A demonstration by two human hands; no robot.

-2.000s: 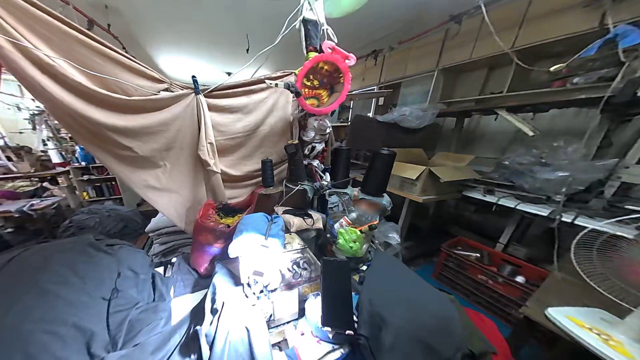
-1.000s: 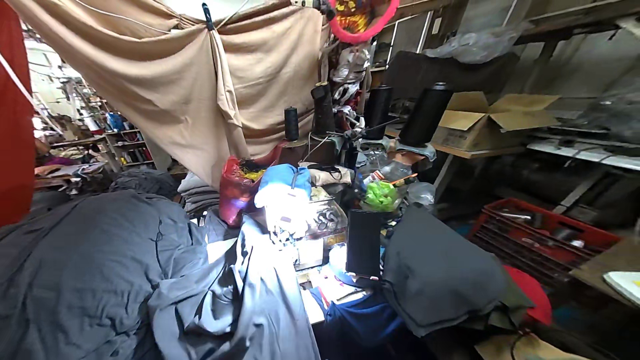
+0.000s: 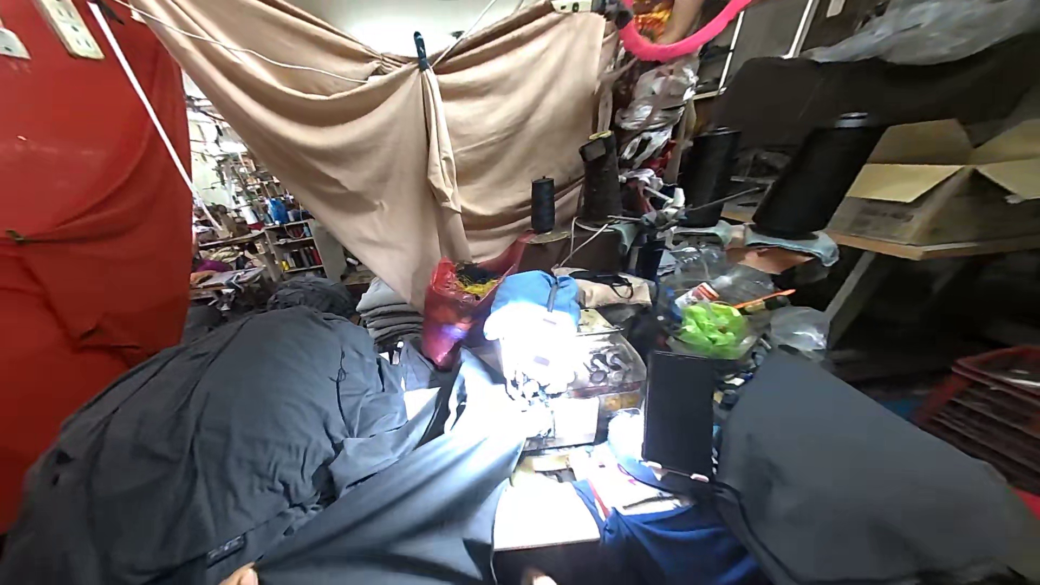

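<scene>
At the bottom edge, the fingertips of my left hand (image 3: 241, 577) pinch dark grey cloth (image 3: 398, 504), whose folds run from there up to a brightly lit sewing machine (image 3: 536, 349). Only a blurred fingertip of my right hand (image 3: 536, 578) shows, just below the white plate (image 3: 540, 516) in front of the machine; what it touches is hidden. A blue cloth (image 3: 532, 292) covers the machine's top. Right of it stands a black phone or flat screen (image 3: 679, 413). Navy cloth (image 3: 674, 544) lies below that.
A large heap of dark grey cloth (image 3: 219, 422) fills the left. More grey cloth (image 3: 853, 479) hangs at right. Behind stand black thread cones (image 3: 816, 175), a red bag (image 3: 447, 317), a green plastic bag (image 3: 713, 327) and a cardboard box (image 3: 910, 203). Beige cloth (image 3: 357, 138) hangs at the back.
Fingertips of both hands have come into view at the bottom edge. The view has swung left and down, bringing the red surface at the left into sight.
</scene>
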